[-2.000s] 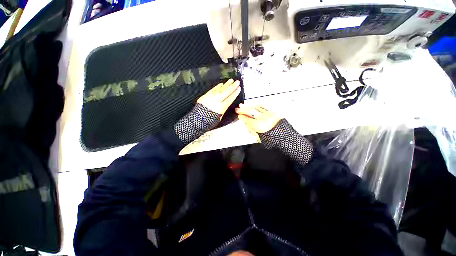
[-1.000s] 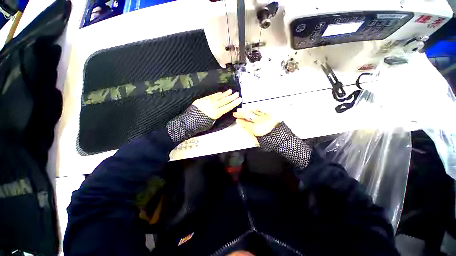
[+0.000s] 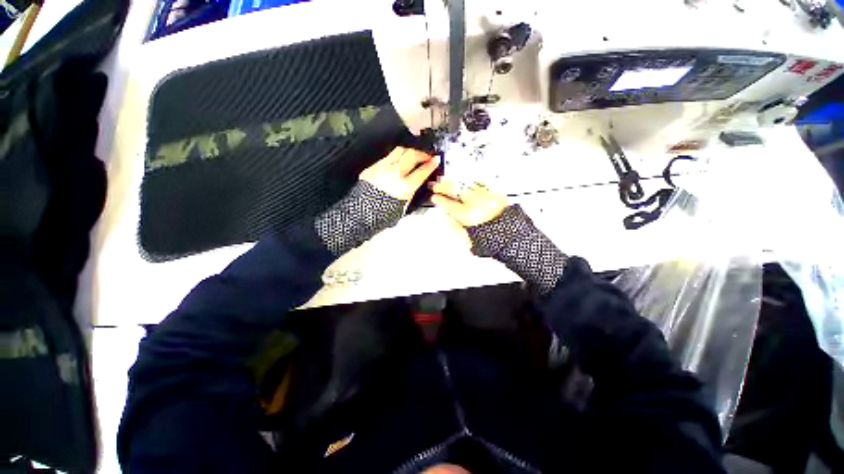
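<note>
A large black padded mesh panel [image 3: 268, 185] with a camouflage stripe [image 3: 301, 128] lies flat on the white table, its right edge at the presser foot and needle [image 3: 442, 139] of the sewing machine. My left hand [image 3: 400, 171] rests on the panel's right edge just below the needle, fingers bent and fingertips pressed down. My right hand [image 3: 470, 204] is beside it, with its fingertips at the panel's lower right corner. The fingers hide that corner, and whether they pinch the fabric is hard to see. Patterned mesh cuffs cover both wrists.
The machine's control panel [image 3: 648, 81] is at the upper right. Black snips [image 3: 625, 174] and a black-handled tool [image 3: 652, 205] lie right of the needle. Clear plastic [image 3: 708, 315] hangs over the right table edge. Black pieces with camouflage stripes [image 3: 46, 231] are heaped at left.
The panel has shifted slightly up and its right part has turned beneath the needle. My left hand has moved up, its fingers now more bent. My right hand has moved slightly up and left.
</note>
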